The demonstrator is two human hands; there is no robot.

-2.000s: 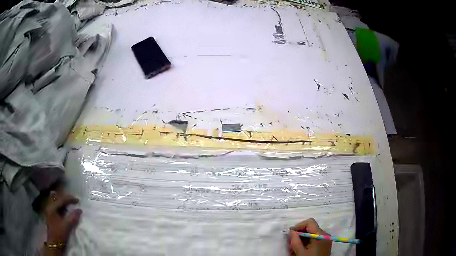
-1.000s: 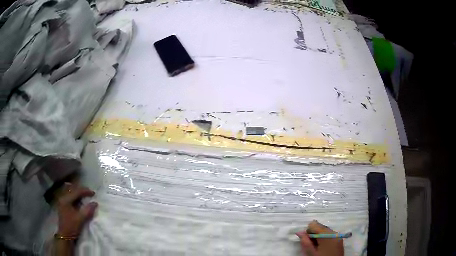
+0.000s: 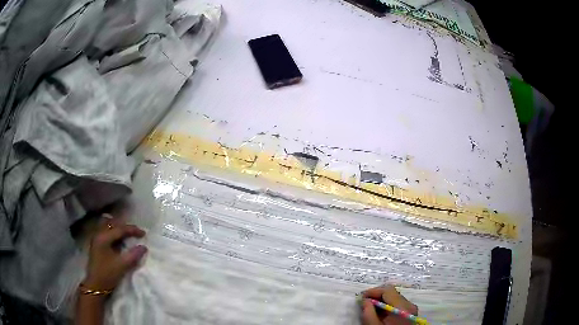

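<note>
A pale grey-white cloth [image 3: 254,298] lies flat at the near table edge. My right hand [image 3: 387,306] is on its right part, cut off by the lower edge of the picture, and holds a multicoloured pencil [image 3: 399,311] with its tip at the cloth. My left hand [image 3: 113,257], with a bracelet at the wrist, is at the cloth's left end, thumb and fingers apart, with nothing visible between them. A lined guide sheet [image 3: 254,238] under shiny plastic film lies just beyond the cloth.
A crumpled grey garment pile [image 3: 76,120] fills the left side. A yellow strip [image 3: 254,164] crosses the table beyond the guide. A black smartphone [image 3: 275,61] lies farther off. A black oblong tool [image 3: 498,285] lies near the right edge. Another dark object [image 3: 369,5] is at the far end.
The view has turned, so the table appears tilted and things have shifted to the right. My right hand still holds the pencil, whose rear end now points lower. My left hand remains at the cloth's left end.
</note>
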